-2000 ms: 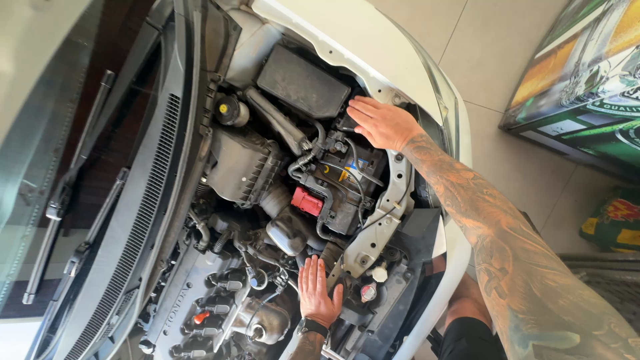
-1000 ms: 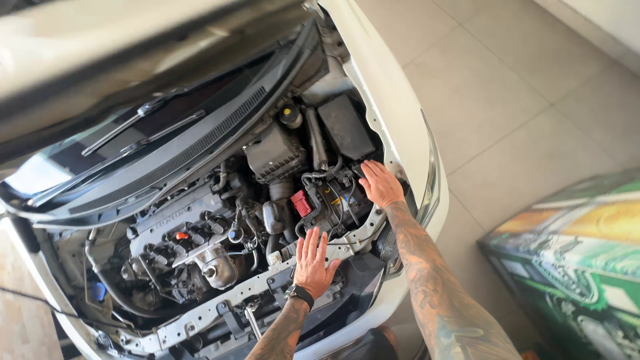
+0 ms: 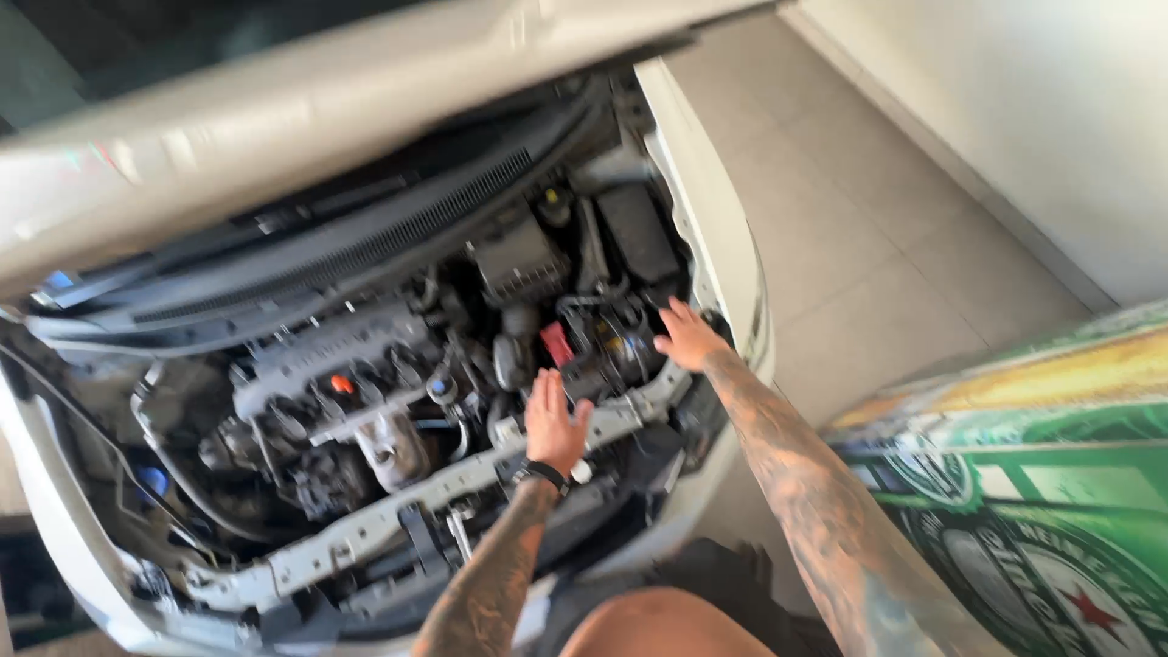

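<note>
My left hand [image 3: 555, 422], with a dark band at the wrist, is spread palm down over the radiator support [image 3: 360, 540], just below the red battery terminal cover [image 3: 556, 345]. It holds nothing; whether it touches the metal is unclear. My right hand [image 3: 691, 336] is spread at the far side of the car battery [image 3: 628, 349], by the inner fender, holding nothing. Behind the battery lie the air filter box [image 3: 518, 255] and a black fuse box lid [image 3: 638, 233]. The engine cover [image 3: 333, 351], with an orange-red cap [image 3: 342, 384], lies to the left.
The raised hood [image 3: 301, 100] spans the top of the view. A white fender [image 3: 712, 182] edges the engine bay on the right. Beyond it are floor tiles [image 3: 849, 237], a pale wall [image 3: 1031, 109] and a green printed box [image 3: 1049, 474]. My knee [image 3: 666, 625] shows at the bottom.
The view has turned and shifted, now taking in more of the engine bay's left side and the raised hood. Both hands remain near the battery, fingers spread.
</note>
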